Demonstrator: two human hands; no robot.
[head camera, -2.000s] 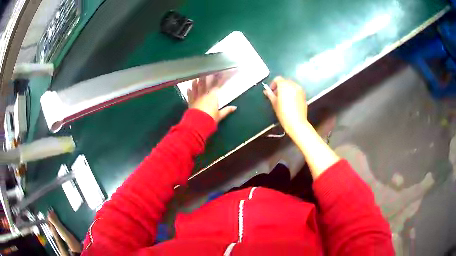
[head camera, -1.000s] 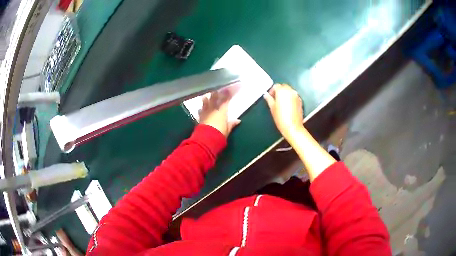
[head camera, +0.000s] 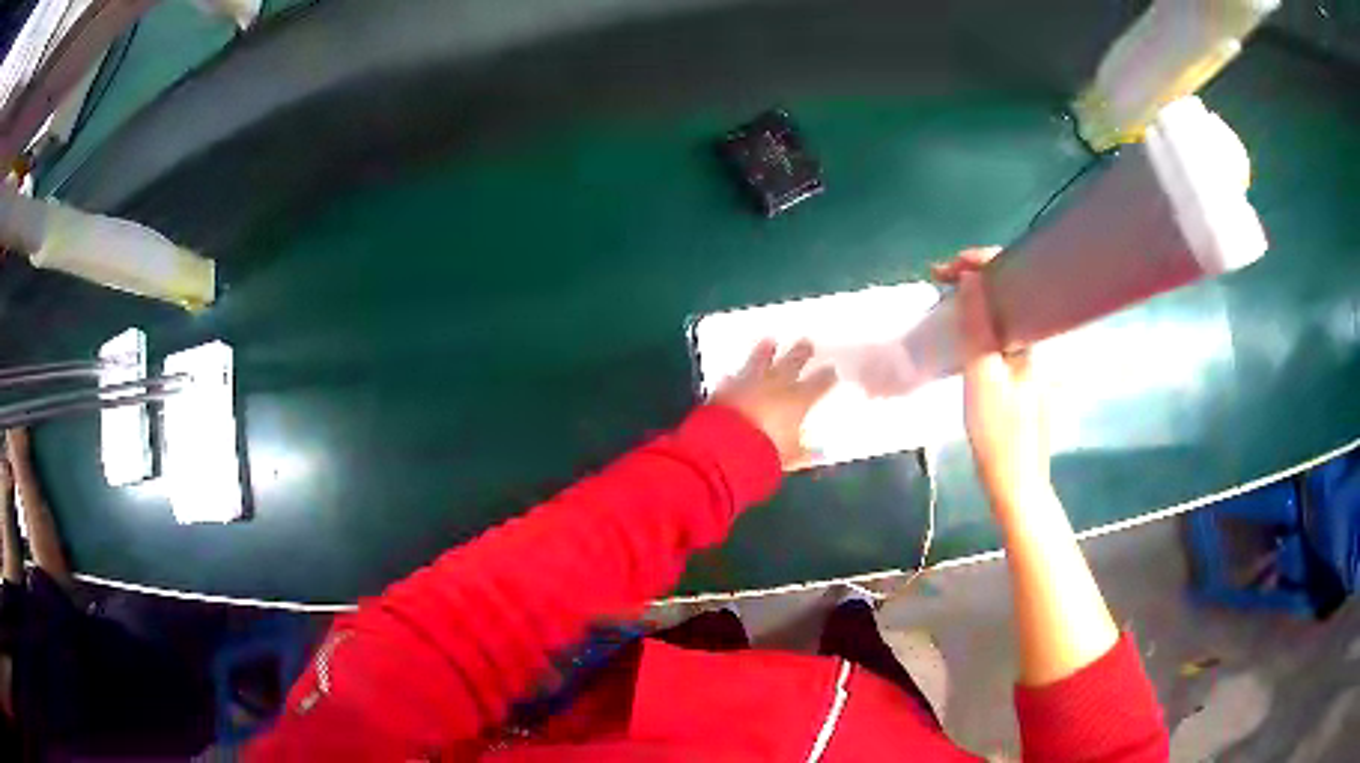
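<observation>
The white lamp base (head camera: 873, 425) lies flat on the green table in front of me. Its silver-grey lamp arm (head camera: 1104, 246) leans up to the right and ends in a white head. My left hand (head camera: 776, 395) rests on the left part of the base with fingers spread. My right hand (head camera: 987, 336) is closed around the lower part of the arm; some fingers are hidden. A thin white cable (head camera: 932, 507) runs from the base's near edge to the table's front edge.
A small black box (head camera: 771, 161) lies beyond the base. Plastic-wrapped posts stand at upper right (head camera: 1171, 67) and left (head camera: 127, 257). White lamp bases (head camera: 203, 432) stand at left near another person's arm (head camera: 33, 499). A blue stool (head camera: 1268, 544) is at lower right.
The lamp arm has swung from pointing left to pointing right. My right hand has moved from the base's cable edge to the arm. The view has turned, and the white cable now shows at the base.
</observation>
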